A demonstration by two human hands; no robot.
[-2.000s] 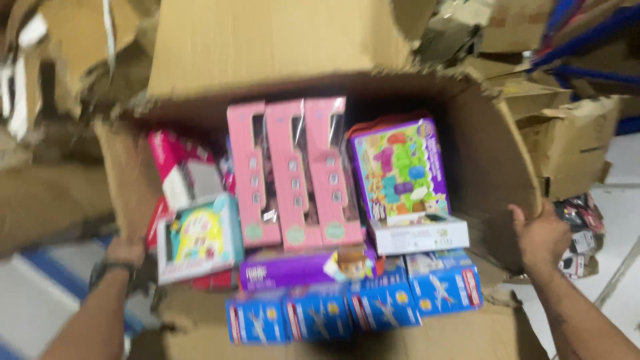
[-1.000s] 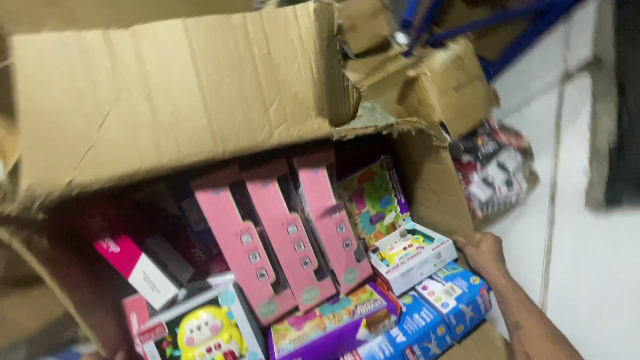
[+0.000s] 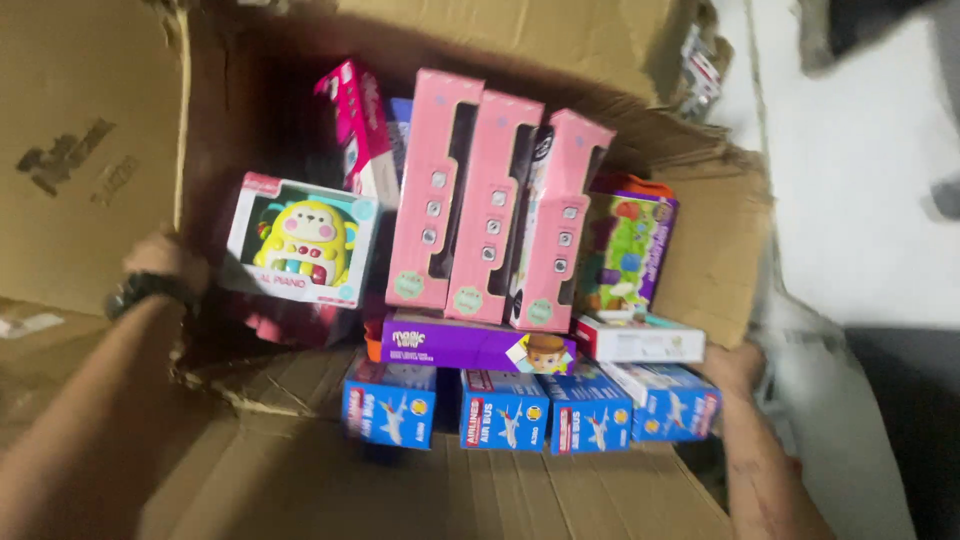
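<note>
My left hand (image 3: pixel 166 264), with a dark watch on its wrist, grips the left edge of a large open cardboard box (image 3: pixel 705 225). At the box's right edge is my right hand (image 3: pixel 735 367), its fingers partly hidden. Inside stand three pink window boxes (image 3: pixel 431 187) side by side. A toy piano box (image 3: pixel 304 240) with a yellow monkey lies left of them, near a magenta box (image 3: pixel 360 124). Below the pink boxes lies a purple magic sand box (image 3: pixel 480 346). Several blue toy airplane boxes (image 3: pixel 504 412) line the near side. A purple toy box (image 3: pixel 630 251) and a white box (image 3: pixel 637 337) sit at the right.
Cardboard flaps spread out at the left (image 3: pixel 82 150) and the near side (image 3: pixel 450 487). White floor tiles (image 3: pixel 847 150) show at the right, with a dark area at the lower right. A plastic-wrapped item (image 3: pixel 701 71) lies beyond the far right corner.
The view has shifted and turned. The toy piano box, tilted and low at the left one second ago, now lies further up, with a gap between it and the near flap.
</note>
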